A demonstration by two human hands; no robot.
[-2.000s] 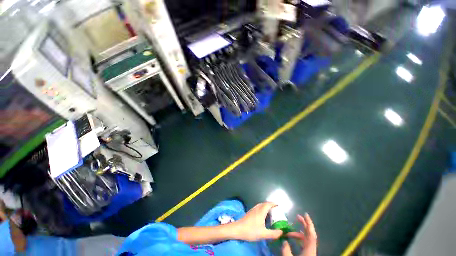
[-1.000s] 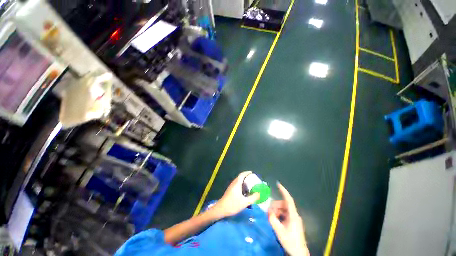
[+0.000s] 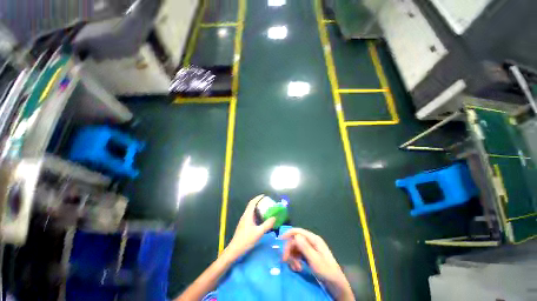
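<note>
A small tub with a green lid and a white side, a solder paste jar (image 3: 275, 215), is held in front of my blue-clad torso at the lower middle. My left hand (image 3: 252, 228) grips it from the left, with the thumb against the green lid. My right hand (image 3: 306, 253) is just right of and below the jar, apart from it. Its fingers are bent and blurred, and I cannot tell whether they hold anything.
A dark green aisle floor (image 3: 277, 135) runs ahead between yellow lines. A blue stool (image 3: 106, 150) stands on the left and another blue stool (image 3: 438, 188) on the right. Machines line both sides. A green-topped bench (image 3: 512, 170) is at the right. A dark tray with shiny material (image 3: 193, 80) lies ahead left.
The view has swung right, from the machines to straight down the aisle. My left hand still holds the jar, now nearer the picture's middle. My right hand's fingers have curled in and moved left.
</note>
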